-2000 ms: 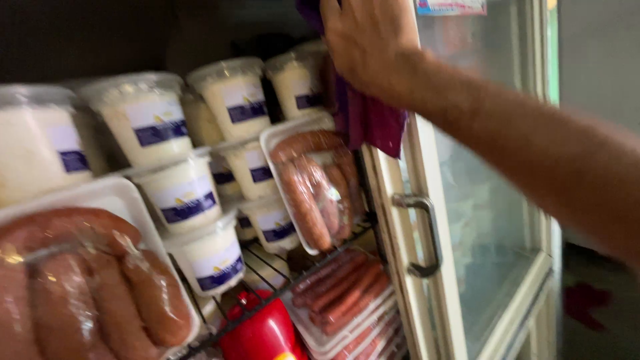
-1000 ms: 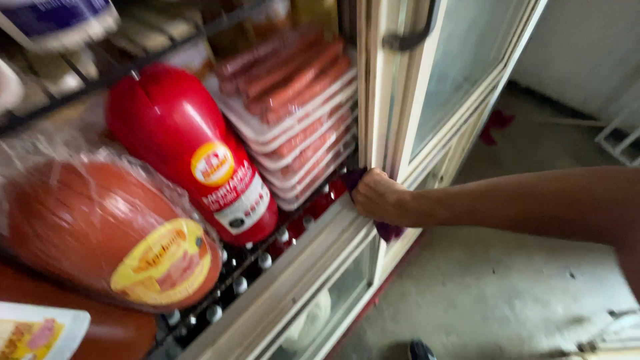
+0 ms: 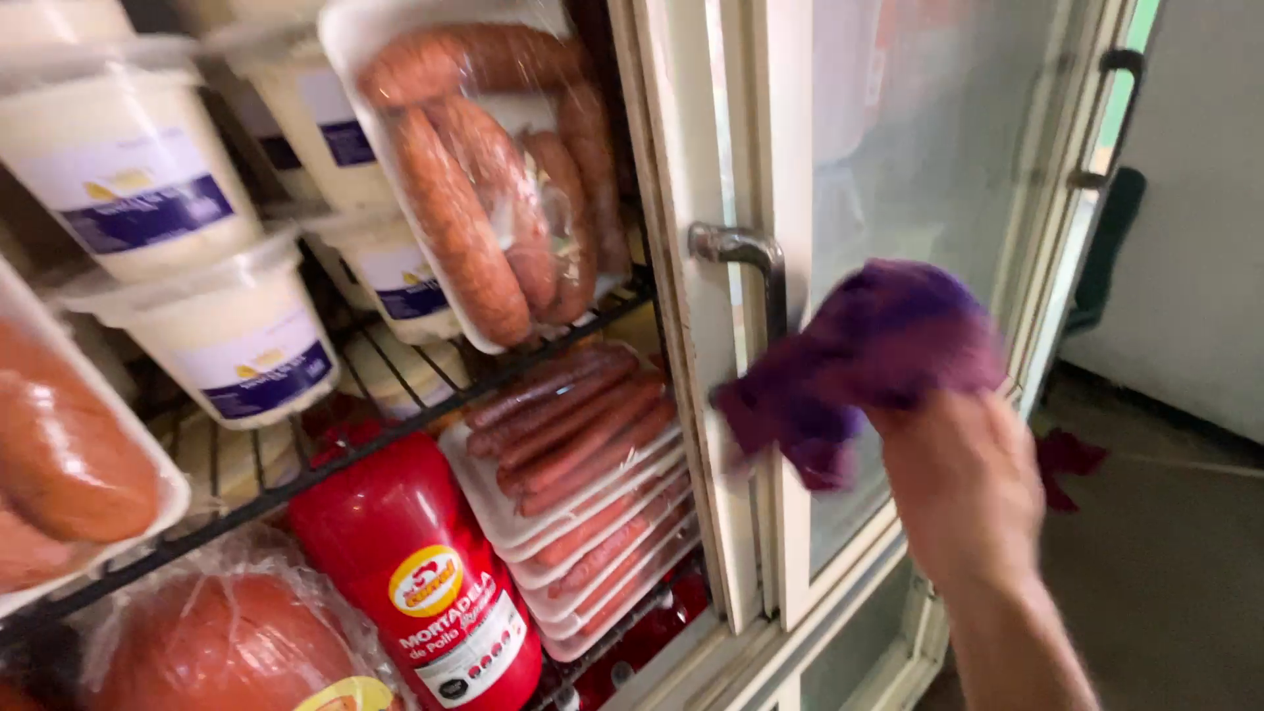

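Observation:
A purple cloth (image 3: 889, 346) is bunched in my right hand (image 3: 958, 484), blurred by motion, in front of the glass door (image 3: 918, 168) of a refrigerated display case. Just left of the cloth is the door's curved metal handle (image 3: 750, 252). The cream-coloured door frame (image 3: 681, 296) runs down beside the opened part of the case. Whether the cloth touches the door is not clear. My left hand is out of view.
Inside at left, a wire shelf (image 3: 326, 469) holds white lidded tubs (image 3: 247, 336) and a wrapped sausage tray (image 3: 484, 188). Below are a red mortadella (image 3: 425, 573), stacked sausage trays (image 3: 583, 494) and a wrapped ham-like meat (image 3: 227, 632). Another handle (image 3: 1116, 118) is at right.
From low on the door frame, my right hand has risen with the cloth and now is in front of the glass door beside the handle. The view has swung back up.

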